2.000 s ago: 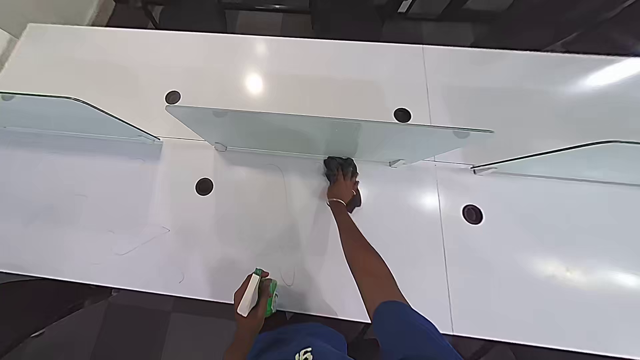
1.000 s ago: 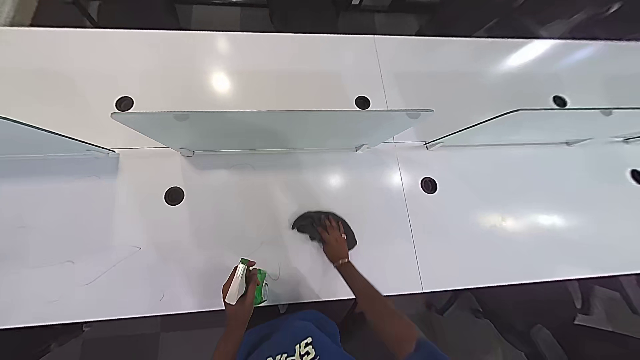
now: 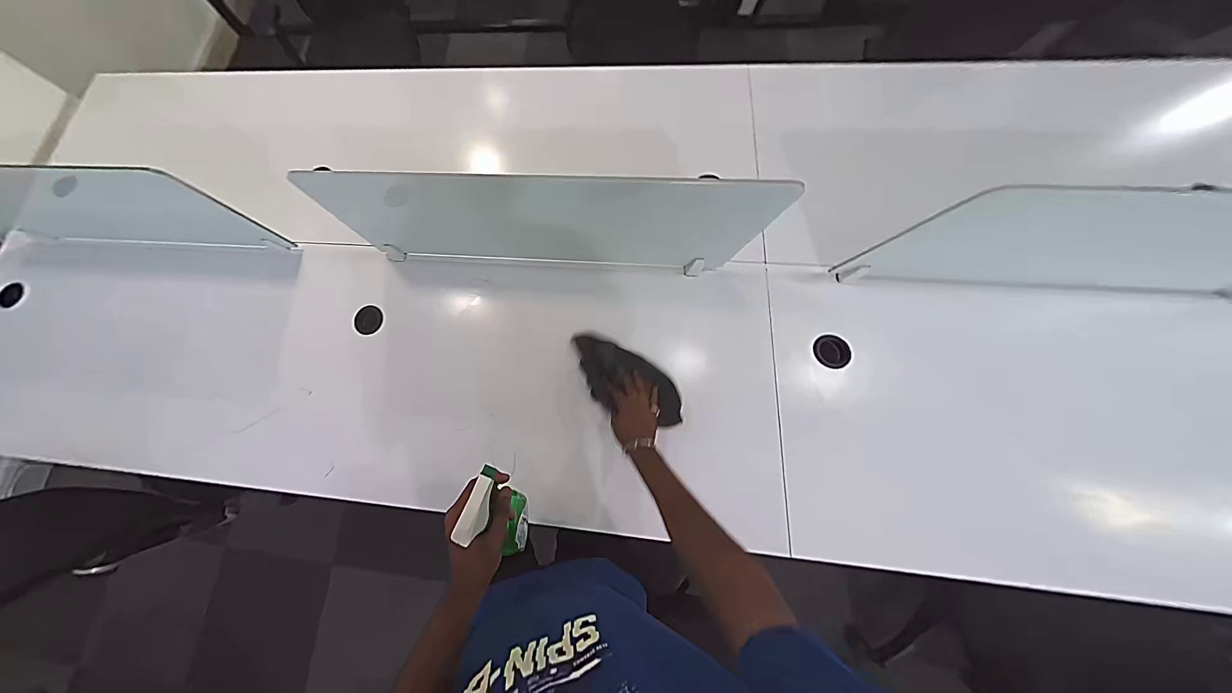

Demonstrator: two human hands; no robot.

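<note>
My right hand (image 3: 635, 409) presses a dark cloth (image 3: 630, 371) flat on the white desk top (image 3: 481, 385), in front of the middle frosted glass divider (image 3: 549, 221). Part of the cloth spreads out to the left of the fingers and beyond them. Near the desk's front edge, my left hand (image 3: 481, 534) grips a spray bottle with a white and green trigger head (image 3: 476, 510) and a green body (image 3: 517, 523). Thin marks show on the desk surface to the left.
More glass dividers stand at the left (image 3: 125, 207) and right (image 3: 1068, 236) along the desk's centre line. Round black cable grommets (image 3: 368, 320) (image 3: 832, 351) sit in the top. A dark chair (image 3: 106, 529) is at the lower left, below the front edge.
My right hand and the cloth have come from the foot of the middle divider back toward the front of the desk. My left hand still holds the spray bottle. The view has shifted.
</note>
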